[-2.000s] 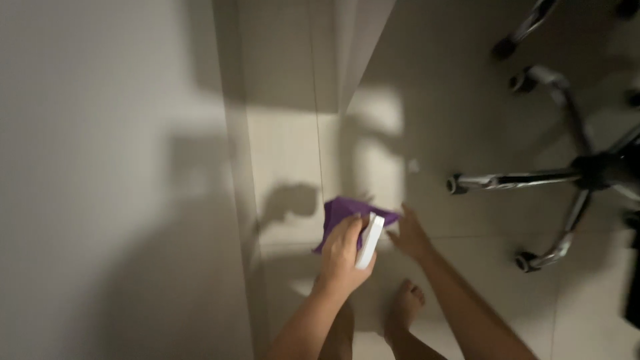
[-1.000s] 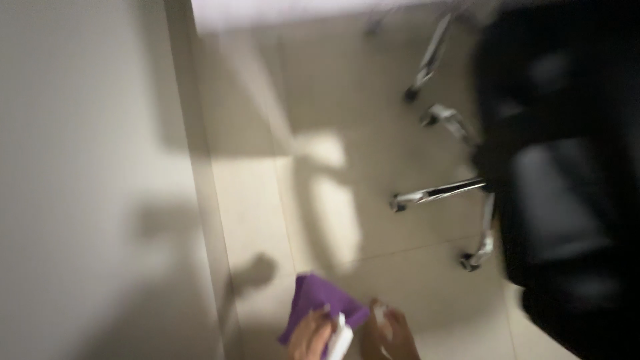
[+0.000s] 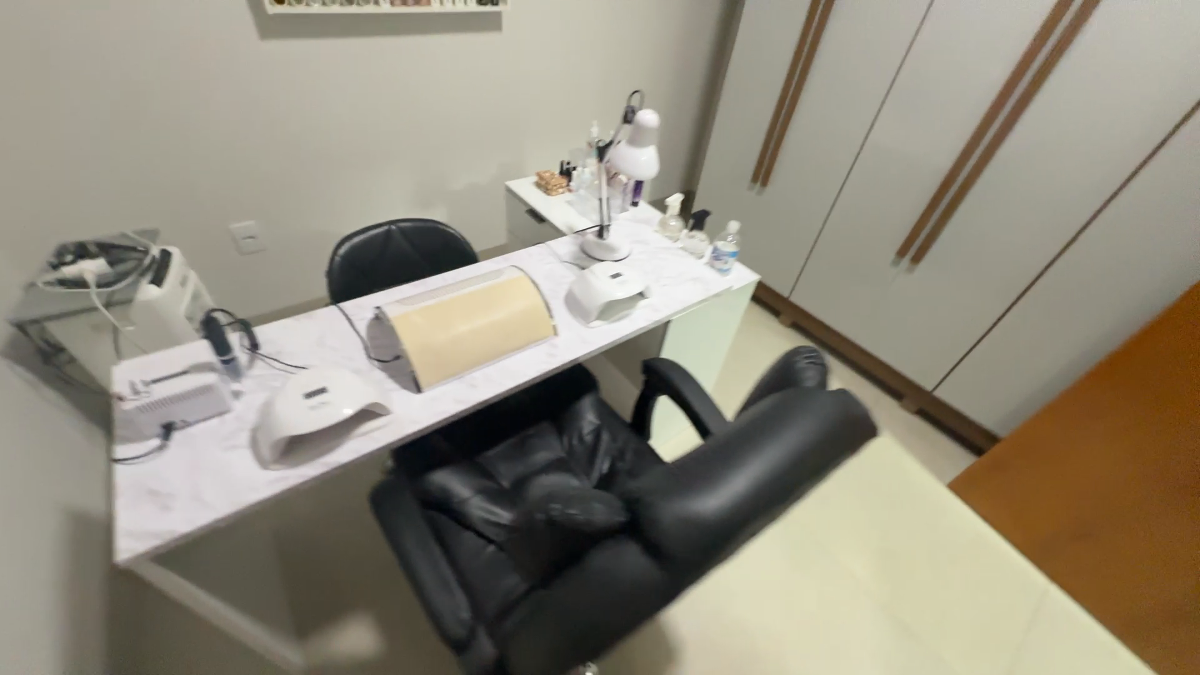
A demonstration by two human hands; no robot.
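Observation:
Neither of my hands shows in the head view now, and the purple cloth and the white object are out of sight too. On a white marble-patterned desk (image 3: pixel 211 497) stand two white nail lamps, one near the left end (image 3: pixel 314 412) and one farther right (image 3: pixel 605 291). Between them lies a padded cream-coloured unit (image 3: pixel 473 326). A white desk lamp (image 3: pixel 637 145) rises behind the right nail lamp. At the left end, a small white machine (image 3: pixel 173 403) sits beside a dark pen-shaped handpiece (image 3: pixel 220 345). Several bottles, one a clear bottle with a label (image 3: pixel 725 248), stand at the right end.
A black leather armchair (image 3: pixel 750 478) is pushed against the desk's near side. Behind the desk are another black chair (image 3: pixel 403 253) and a white side cabinet (image 3: pixel 534 225). Tall wardrobe doors (image 3: pixel 844 122) line the right wall; a brown wooden panel (image 3: pixel 1106 469) stands at the lower right.
The view has swung up from the floor to the desk and room. My hands and the purple cloth, seen low in the earlier frames, have left the view.

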